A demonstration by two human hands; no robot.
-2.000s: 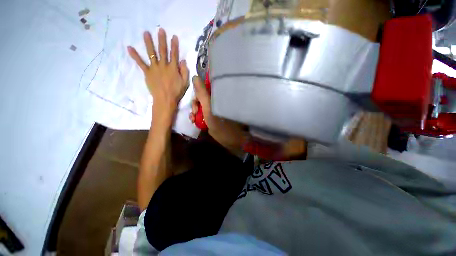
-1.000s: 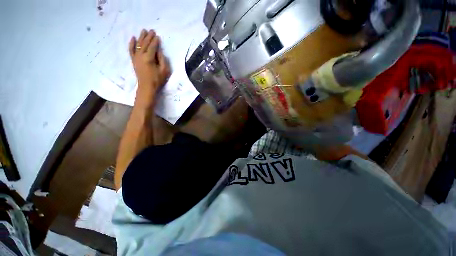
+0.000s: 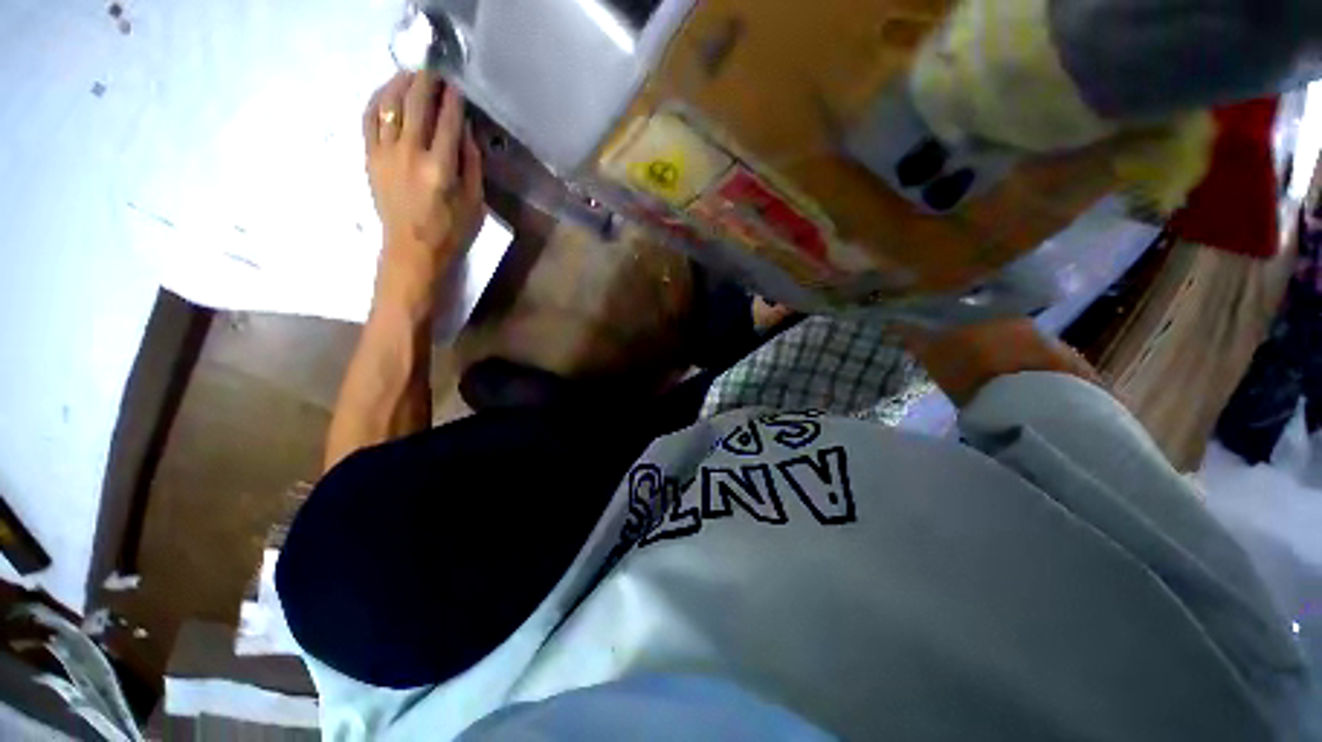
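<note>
The cutting machine [image 3: 812,160], with a tan and silver motor body and stickers, fills the upper right, tilted and close to the camera. My left hand [image 3: 423,167] lies palm down on the white top sheet [image 3: 276,131], fingers close together, beside the machine's metal front part. It holds nothing. My right wrist [image 3: 1000,352] shows below the motor, and the motor hides most of the hand. A small patch of skin shows under the motor's lower edge. The knife is not visible.
The lay's dark edge [image 3: 152,420] bounds a brown surface [image 3: 276,435] at left. White pieces [image 3: 239,702] and pale strips [image 3: 80,667] lie low left. A dark bar [image 3: 21,539] lies at the far left. A red machine part [image 3: 1232,181] shows at right.
The machine has turned and moved up and left in the picture, its front now against my left hand. My left hand's spread fingers have closed together. My right hand, earlier on the red handle, is now mostly hidden.
</note>
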